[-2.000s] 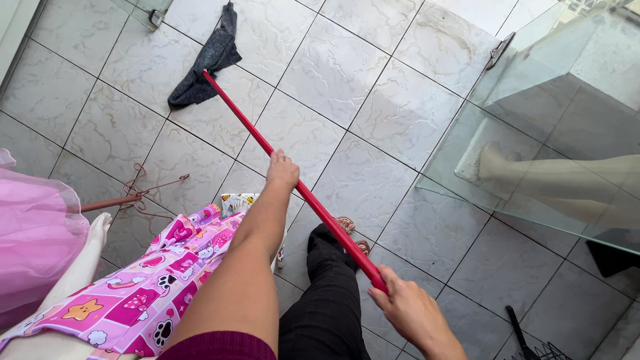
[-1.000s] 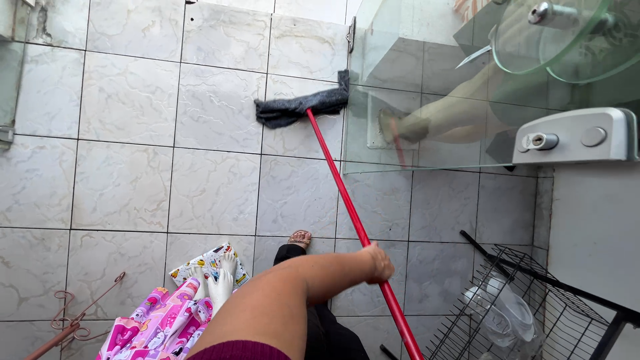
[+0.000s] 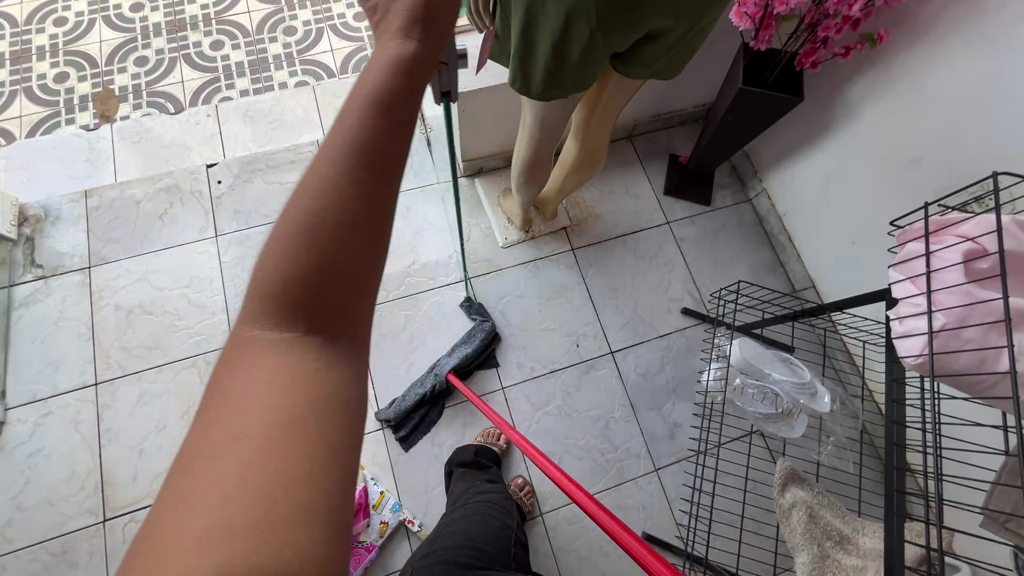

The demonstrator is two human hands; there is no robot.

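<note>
My left arm reaches up across the head view. Its hand is partly cut off at the top edge, beside the metal fitting of a glass door seen edge-on, and its fingers are hidden. A dark grey cloth is draped over the head of a red pole on the tiled floor, just below the door's lower end. The pole runs down to the bottom edge, where its upper end is out of view. My right hand is outside the frame.
Mannequin legs in green shorts stand on a white base. Right of them is a tall black vase with pink flowers. Black wire baskets fill the right side. Patterned tiles lie beyond a raised sill.
My left hand has left the red pole and moved up to the glass door, which has swung from lying across the right side to edge-on. The view has shifted strongly.
</note>
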